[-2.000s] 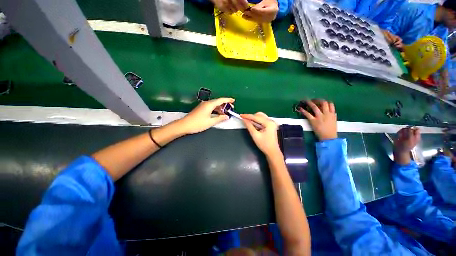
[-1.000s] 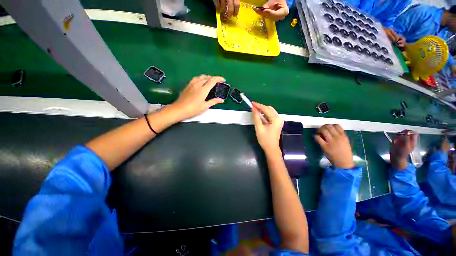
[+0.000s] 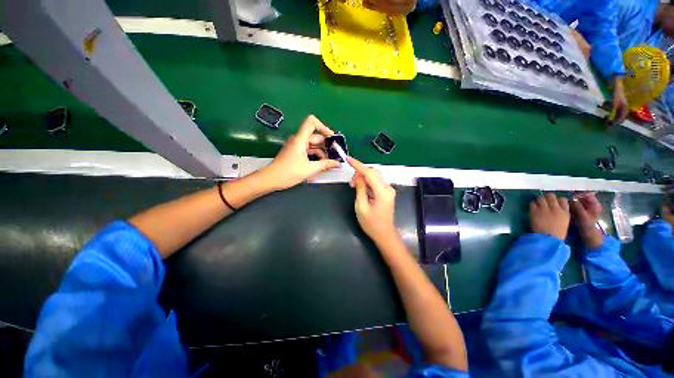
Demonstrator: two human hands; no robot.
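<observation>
My left hand (image 3: pixel 301 156) holds a small dark watch housing (image 3: pixel 337 146) between thumb and fingers, above the near white rail at the edge of the green conveyor. My right hand (image 3: pixel 375 198) grips a slim white stick (image 3: pixel 341 153) like a pen. The stick's tip is at the housing's face; whether it touches cannot be told. Another housing (image 3: pixel 383 142) lies on the belt just right of my hands, and one more (image 3: pixel 270 115) lies behind my left hand.
A black glossy phone-like slab (image 3: pixel 439 221) lies right of my right forearm, with several housings (image 3: pixel 485 198) beyond it. A neighbour's hands (image 3: pixel 551 215) are further right. A grey post (image 3: pixel 133 88) slants at left. Across the belt are a yellow tray (image 3: pixel 367 46) and a blister tray (image 3: pixel 528 48).
My left hand has lifted a housing off the belt and my right hand has moved slightly left with the stick. Belt housings have shifted right. Several housings now lie on the bench beyond the slab.
</observation>
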